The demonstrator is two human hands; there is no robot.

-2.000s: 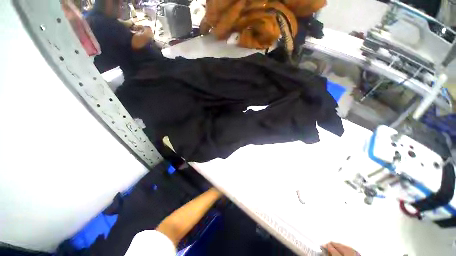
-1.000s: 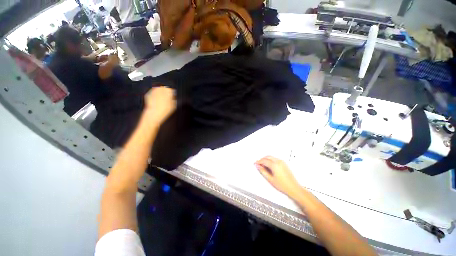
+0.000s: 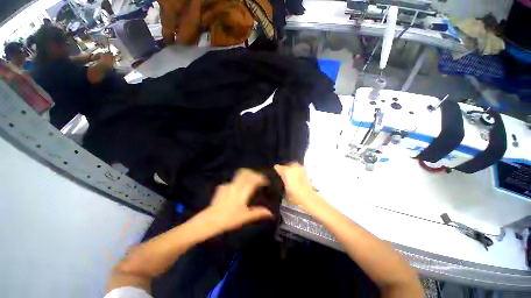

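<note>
A large black garment (image 3: pixel 198 110) lies heaped on the white table, left of the sewing machine (image 3: pixel 407 125), and its near part hangs over the table's front edge. My left hand (image 3: pixel 241 198) is blurred and grips a bunched part of the black cloth at that edge. My right hand (image 3: pixel 294 180) is beside it, its fingers on the same cloth. The needle area (image 3: pixel 368 152) of the machine has no cloth under it.
Thread snips (image 3: pixel 468 230) lie on the table at the right. Red scissors handles (image 3: pixel 432 166) show by the black straps (image 3: pixel 445 134). A perforated metal rail (image 3: pixel 75 157) runs along the left. Orange cloth (image 3: pixel 227 23) is behind the heap. A person (image 3: pixel 58 75) sits at the far left.
My left hand has come back from over the heap to the table's front edge, with black cloth in it. My right hand has moved left onto the cloth. The view has shifted right.
</note>
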